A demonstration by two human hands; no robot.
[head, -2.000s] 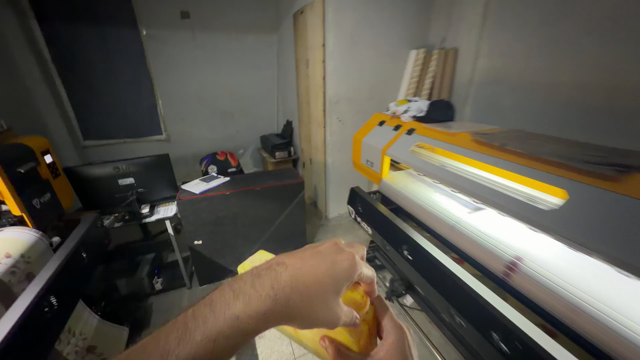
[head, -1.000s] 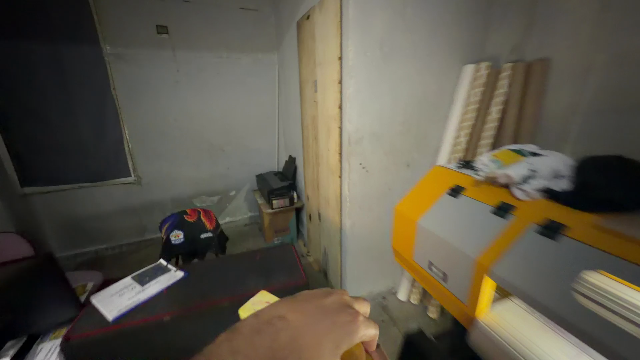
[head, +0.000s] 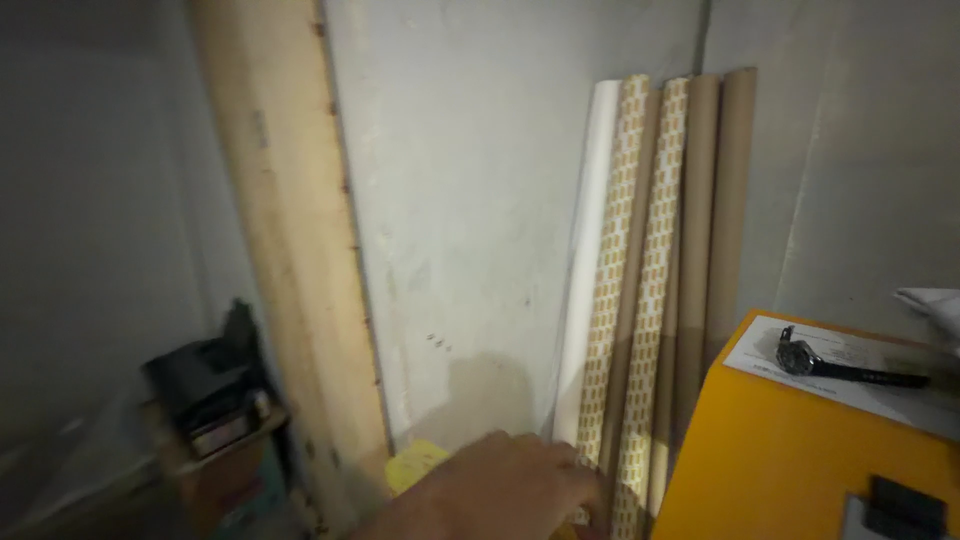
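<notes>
My left hand [head: 517,484] reaches in from the bottom edge, blurred, with its back up and its fingers curled down. A yellow object [head: 416,465] shows behind the wrist, and a bit more yellow lies under the fingers at the frame's bottom edge. The hand closes over this object, though the contact is mostly cut off. Just below the left fingertips, a small strip of skin [head: 591,532] seems to belong to my right hand; the rest of it is out of frame. What kind of object the yellow thing is cannot be told.
Several long rolls [head: 697,225], white, patterned and brown, lean in the wall corner. At right, a yellow machine housing [head: 772,450] carries a paper sheet [head: 757,345] and a black wristwatch [head: 799,360]. A wooden board [head: 292,225] stands at left, near a black device [head: 202,382] on a stand.
The view has swung right and closer to the rolls and the wall. My right hand, plain on the yellow object two seconds ago, is now almost wholly out of frame.
</notes>
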